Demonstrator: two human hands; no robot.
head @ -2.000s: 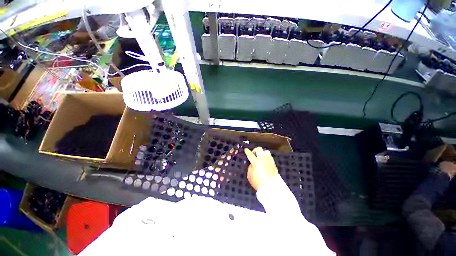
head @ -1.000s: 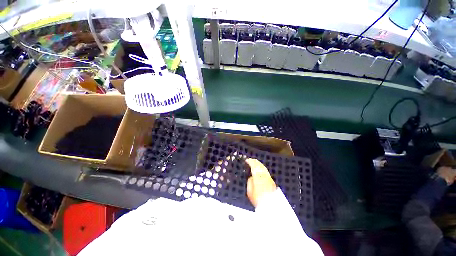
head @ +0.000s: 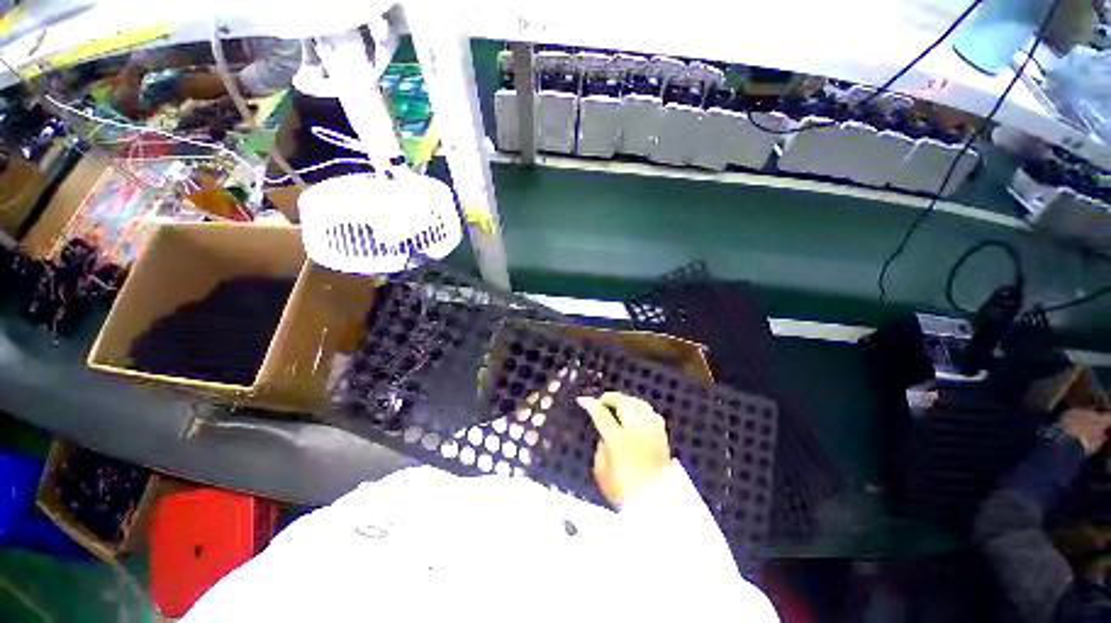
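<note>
A thin black perforated sheet (head: 719, 426) with rows of round holes lies across an open brown carton (head: 685, 354) and my white-clothed front. Pale cloth shows through holes near its lower middle. My right hand (head: 631, 448) is over the middle of the sheet, its fingers bent at the holes; whether they pinch a small part is too blurred to tell. My left hand is not in view. Dark wired components with small glints show at the sheet's left part.
A second carton (head: 107, 353) with loose black parts stands left of the white fan (head: 380, 225). Black perforated sheets (head: 798, 420) lie right. A post (head: 461, 146), a red stool (head: 201, 548) and a blue bin (head: 24, 493) are around. A coworker's sleeved arm (head: 1023, 505) is at right.
My right hand has moved slightly down and its fingers are more bent. The sheet has shifted, its left part now higher and its right edge a little further right.
</note>
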